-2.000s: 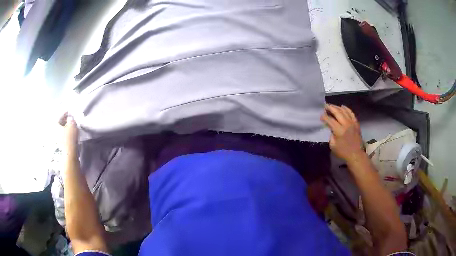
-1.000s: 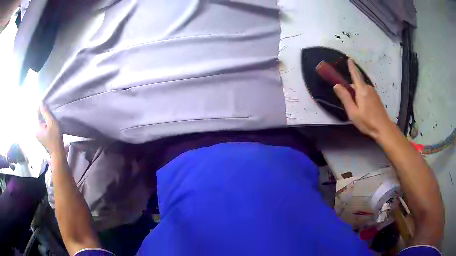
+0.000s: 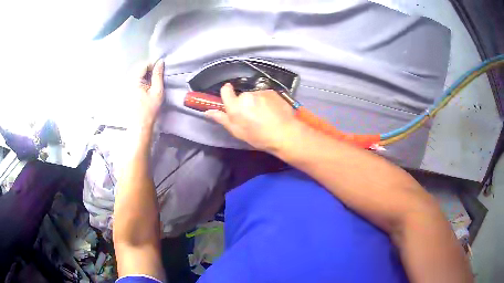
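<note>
A light grey garment piece [image 3: 365, 61] lies across the pressing table with thin seam lines along it. The iron [image 3: 213, 77], a dark pointed plate with a brown-red handle, rests on the piece at its left part, along a seam. My right hand [image 3: 257, 116] is on the iron's handle, seen from above. My left hand [image 3: 153, 83] holds the left edge of the garment piece between thumb and fingers, in bright glare.
An orange-red sleeve [image 3: 337, 130] runs from the iron into a blue and yellow hose [image 3: 456, 91] at right. The pale table [image 3: 464, 132] shows at right. A grey cloth bundle [image 3: 185, 182] hangs below the table edge. Dark cloth [image 3: 119, 14] lies at the upper left.
My right hand has brought the iron from the bare table at right leftward onto the garment piece. My left hand still holds the left edge, now further right in view.
</note>
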